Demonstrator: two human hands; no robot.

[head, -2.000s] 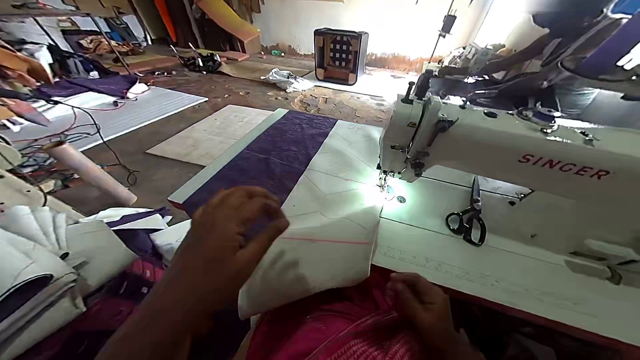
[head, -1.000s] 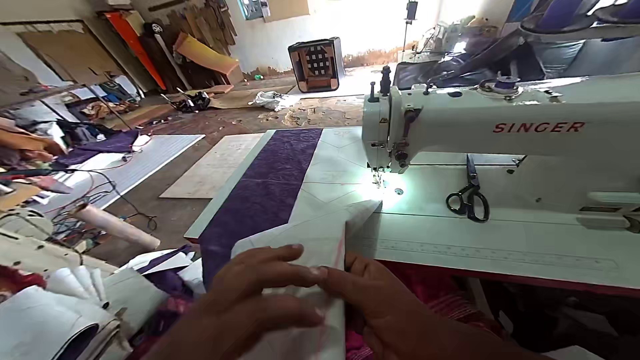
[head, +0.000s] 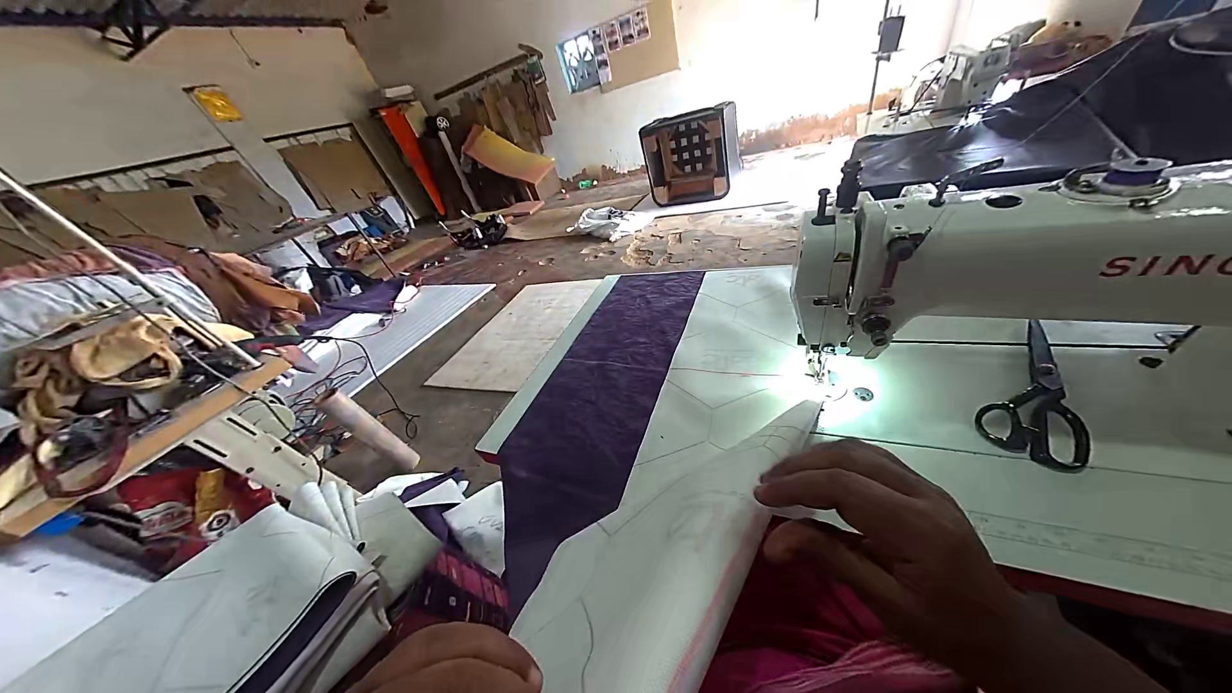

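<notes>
A white material sheet with drawn lines [head: 664, 539] lies over dark purple material [head: 602, 385] on the bed of a white Singer sewing machine [head: 1039, 250]. Its folded edge runs from beside the lit needle and presser foot [head: 818, 361] down towards me. My right hand [head: 885, 539] pinches that edge between thumb and fingers, just below the needle. At the bottom edge, my left hand [head: 448, 659] is partly out of view beside the sheet; whether it grips anything is hidden. Black-handled scissors [head: 1042, 404] lie on the machine bed, right of the needle.
Folded white and purple pieces [head: 221, 597] are heaped at lower left. Behind them stands a cluttered shelf [head: 164, 423]. A cardboard roll [head: 366, 428] and cables lie beyond the table. A pale board [head: 515, 337] is on the floor, and a black box-like frame [head: 688, 154] stands near the wall.
My hands were close together on the sheet one second ago. My left hand has moved down and left, while my right hand has moved nearer the needle. The view has tilted up.
</notes>
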